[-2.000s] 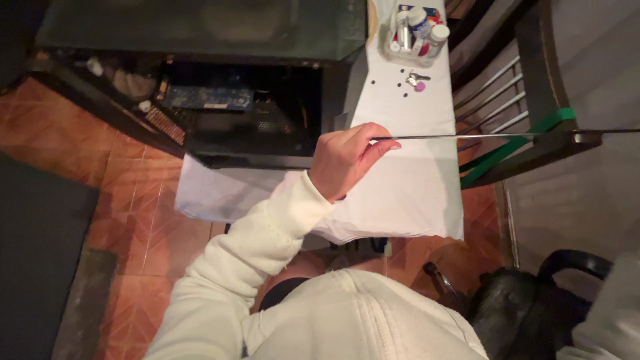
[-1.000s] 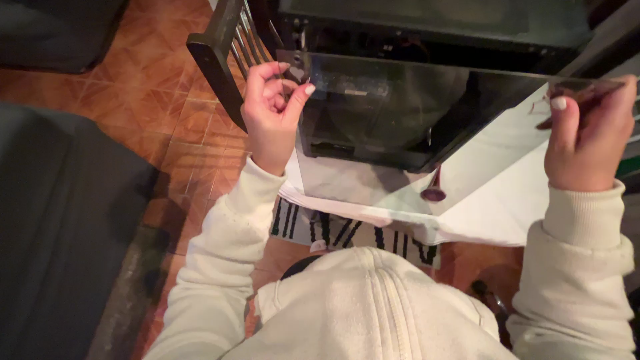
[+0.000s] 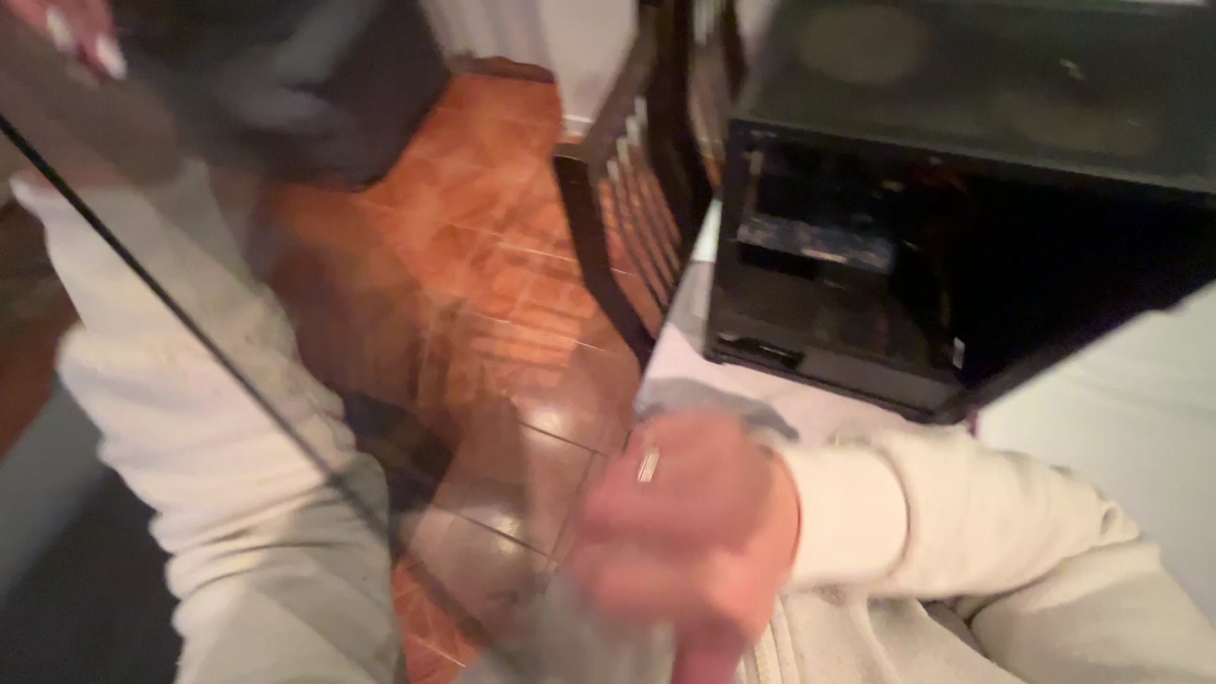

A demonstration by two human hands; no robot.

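A tinted glass panel [image 3: 508, 456] is tilted across the left and lower middle of the head view, its dark edge running diagonally over my left sleeve. My left hand [image 3: 76, 38] is at the upper left, partly cut off by the frame, with its fingers against the panel. At the bottom centre, my right hand [image 3: 684, 532] is closed around the panel's near side; motion blur hides the exact finger placement. The black computer case [image 3: 845, 380] stands at the right with its side uncovered, showing a circuit board [image 3: 817, 242] inside.
The case rests on a table with a white cloth [image 3: 1121, 399]. A dark wooden chair [image 3: 594, 237] with metal back bars stands beside it. A dark covered piece of furniture [image 3: 294, 85] is at the upper left, above orange floor tiles [image 3: 494, 190]. Another dark surface [image 3: 85, 541] lies at the lower left.
The view has swung left. The glass panel, held in front of the case one second ago, is now to the left of it, over the floor, with both hands moved along.
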